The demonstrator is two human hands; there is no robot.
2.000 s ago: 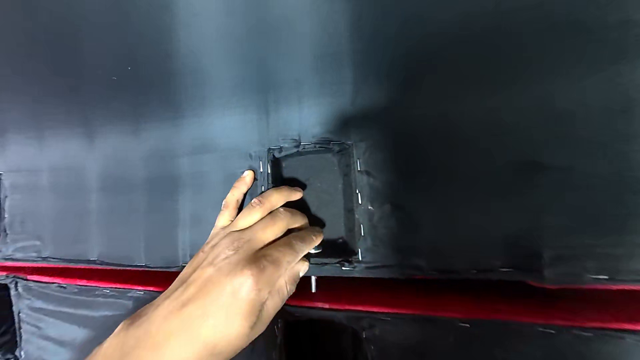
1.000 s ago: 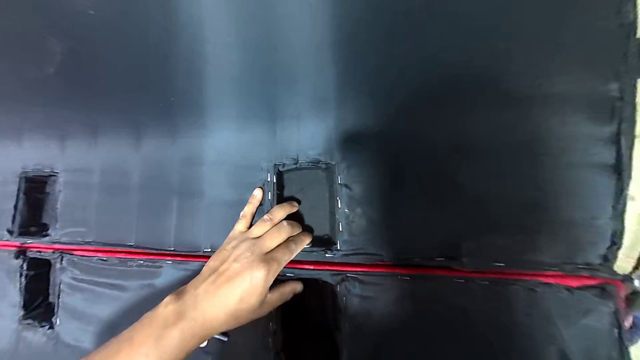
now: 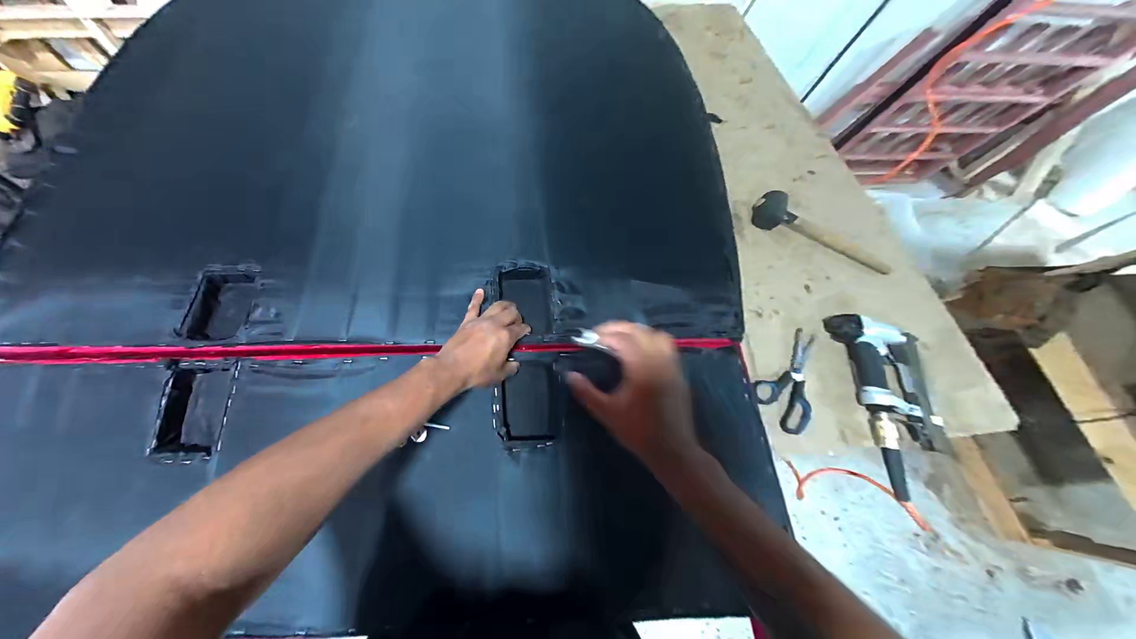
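Black fabric covers a large panel (image 3: 426, 177) with a rounded top, crossed by a red fabric strip (image 3: 302, 351). Stapled rectangular openings lie above and below the strip. My left hand (image 3: 486, 342) rests at the lower edge of the upper middle opening (image 3: 525, 297), fingertips bent into it; whether it holds a small part there is hidden. My right hand (image 3: 641, 377), blurred, holds a metal wrench (image 3: 587, 338) just right of that opening. A small metal bolt or similar hardware (image 3: 435, 428) lies on the lower fabric, left of the lower middle opening (image 3: 529, 399).
On the brown board at the right lie a rubber mallet (image 3: 821, 232), scissors (image 3: 792, 386) and a pneumatic stapler (image 3: 879, 382) with an orange hose (image 3: 843, 472). A pink metal frame (image 3: 976, 98) stands beyond. Something yellow and black (image 3: 11, 105) is at the upper left.
The view has pulled back widely. My right hand with the wrench has come into view; my left hand stays by the same opening.
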